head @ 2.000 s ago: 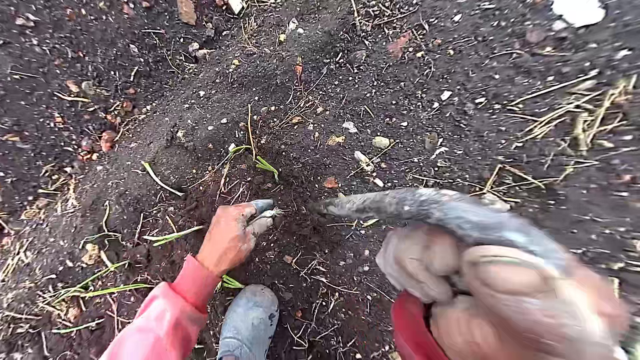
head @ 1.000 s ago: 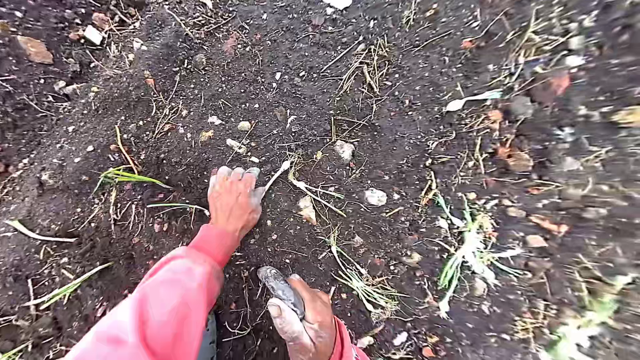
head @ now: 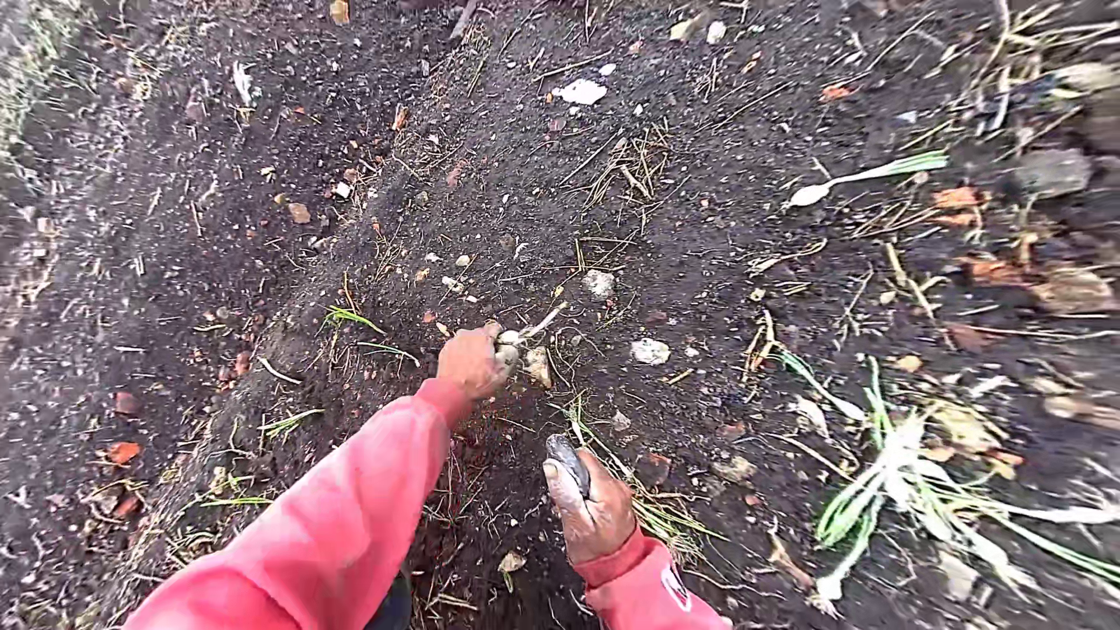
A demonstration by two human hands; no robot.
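My left hand [head: 477, 360], in a pink sleeve, reaches down to the dark soil near the middle. Its fingertips are closed on the bulb end of a small onion plant [head: 541, 325], whose pale stem points up and right. Lower and to the right, my right hand [head: 595, 507] is closed around a dark grey, rounded tool end [head: 569, 464]; the rest of this tool is hidden. A bunch of green-topped onion plants [head: 901, 472] lies on the soil at the right, and a single onion plant [head: 818, 192] lies farther up. Green shoots [head: 350, 317] stand left of my left hand.
Pale stones [head: 650, 352] and brick fragments [head: 123, 452] lie scattered about the soil. Dry stalks [head: 639, 166] lie beyond my hands, near a white flat piece [head: 580, 92]. Part of a dark shoe or leg [head: 391, 604] shows under my left sleeve.
Two seconds ago my right hand held the long grey tool up beside my left hand; it is now lower and nearer me. The view has shifted right. My left hand has come onto the onion plant.
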